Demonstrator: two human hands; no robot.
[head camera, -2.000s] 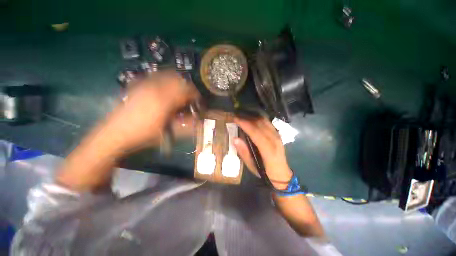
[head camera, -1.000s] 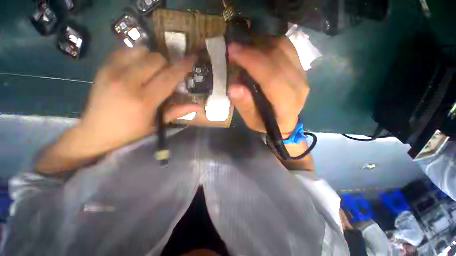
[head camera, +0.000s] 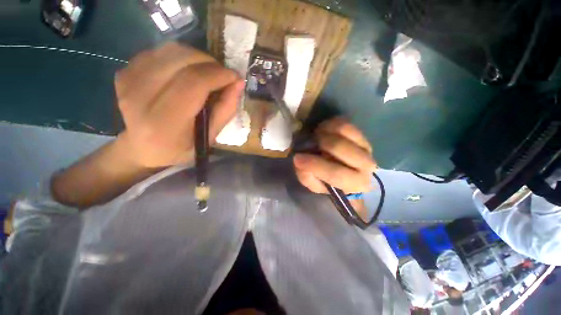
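Observation:
A small circuit board module (head camera: 267, 75) lies on the tan work block (head camera: 332, 31) between two long white pads (head camera: 299, 67). My right hand (head camera: 338, 157) holds the soldering iron (head camera: 281, 108), its metal barrel slanting up and left to the module's lower edge. Whether the tip touches is too small to tell. My left hand (head camera: 178, 104) is left of the block and holds a dark stick (head camera: 202, 144) with a brass-coloured end pointing down. The end of the stick towards the module is hidden by my fingers.
Black modules (head camera: 61, 13) lie at the upper left of the green bench, with a thin pale solder wire (head camera: 67, 51) below them. A crumpled tissue (head camera: 404, 71) lies right of the block. A black box (head camera: 510, 144) stands at the right. Other people in pale smocks (head camera: 523, 224) are beyond.
The view has moved closer over the block. My right hand has drawn back down off the block, leaving the iron's barrel over the module. My left fingers no longer cover the module's edge.

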